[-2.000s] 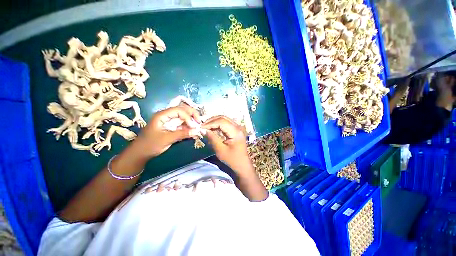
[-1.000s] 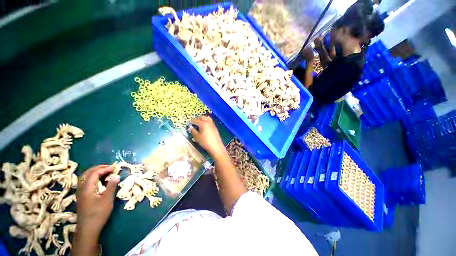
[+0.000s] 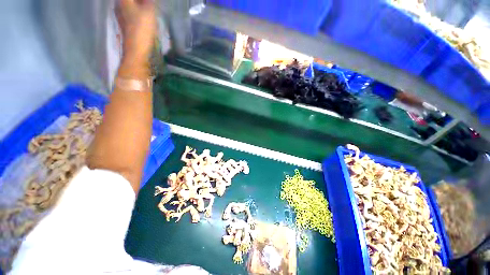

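Observation:
My left hand (image 3: 135, 19) is raised at the top left, blurred and cut off by the frame's edge; whether it holds anything cannot be told. My right hand is out of the picture. A heap of beige moulded limbs (image 3: 196, 182) lies on the dark green bench (image 3: 182, 247). A smaller group of limbs (image 3: 236, 228) lies to its right. It is beside a tan square pad (image 3: 289, 252) with a white lump (image 3: 272, 259) on it. Yellow-green rings (image 3: 309, 204) lie in a flat pile farther right.
A blue tote (image 3: 344, 215) full of beige parts stands at the right. Another blue tote (image 3: 70, 96) with beige parts is at the left, partly behind my arm. A pale rail (image 3: 247, 147) and green conveyor (image 3: 225, 115) run beyond the bench. Dark material (image 3: 306, 86) lies across the line. Blue bins (image 3: 365, 32) hang overhead.
The view has swung up and left. My left hand has moved from beside the limbs to high at the left. My right hand has left the picture from near the rings.

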